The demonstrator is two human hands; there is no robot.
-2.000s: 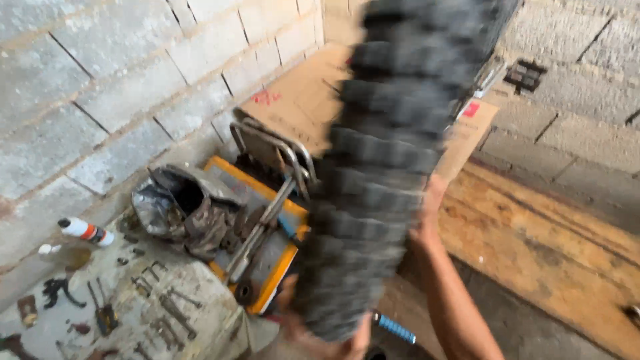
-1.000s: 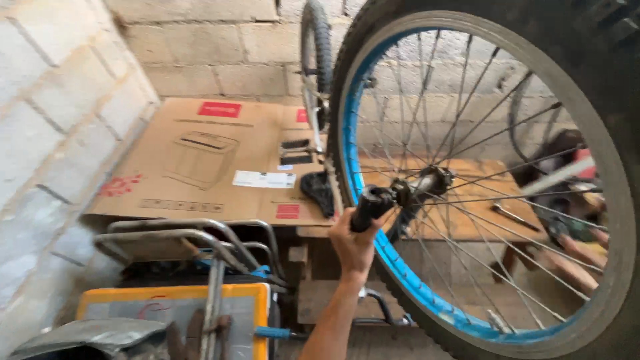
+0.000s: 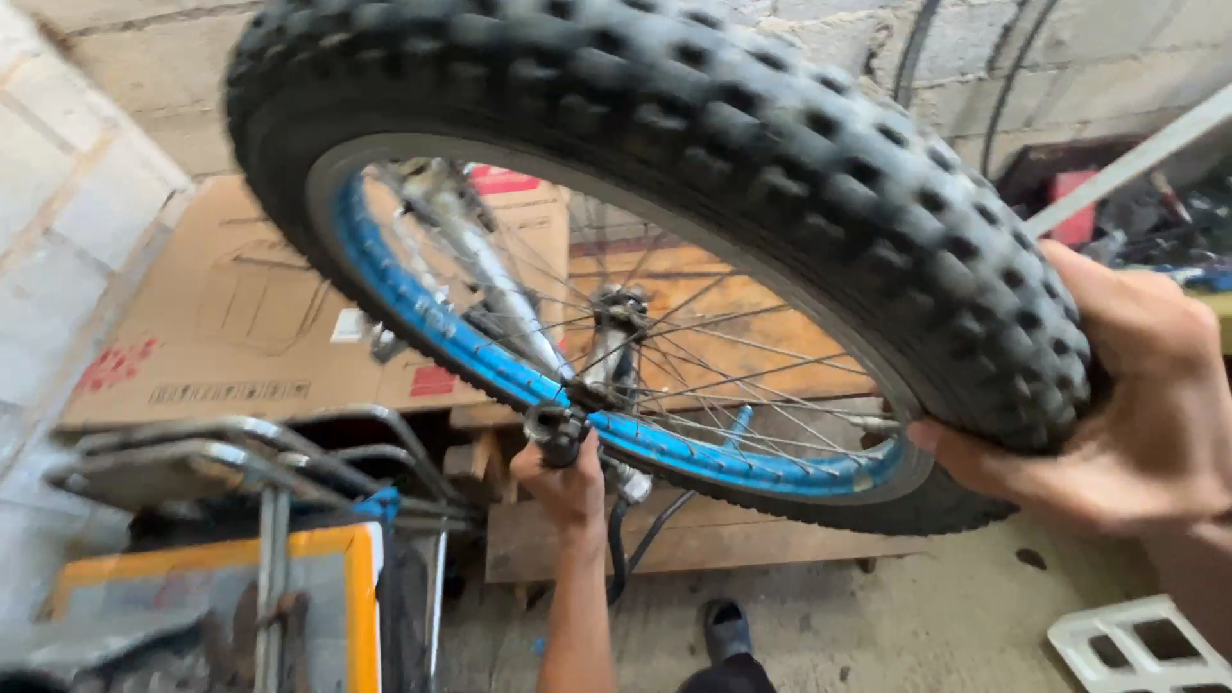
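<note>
A bicycle wheel with a knobby black tire (image 3: 770, 144), a blue inner rim (image 3: 481, 371) and thin spokes fills the middle, tilted. My right hand (image 3: 1136, 395) grips the tire at the right, its thumb against the rim. My left hand (image 3: 568, 472) is closed around a dark cylindrical bicycle part (image 3: 556, 433) just below the wheel's near rim. Through the spokes show the hub (image 3: 621, 306) and a silver bicycle tube (image 3: 491, 269) reaching down toward my left hand. Whether the hub sits in a frame or fork cannot be told.
Behind the wheel, a flattened cardboard box (image 3: 221, 327) lies on a wooden bench (image 3: 712, 549). Metal tube frames (image 3: 241, 452) and an orange-edged panel (image 3: 361, 577) stand at the lower left. A white perforated block (image 3: 1136, 645) is on the floor at the lower right, with a shoe (image 3: 727, 630) near the centre.
The wheel has tilted over from nearly upright, and its tire now crosses the upper view. My right hand, not seen one second ago, is on the tire. My left hand appears lower and further right.
</note>
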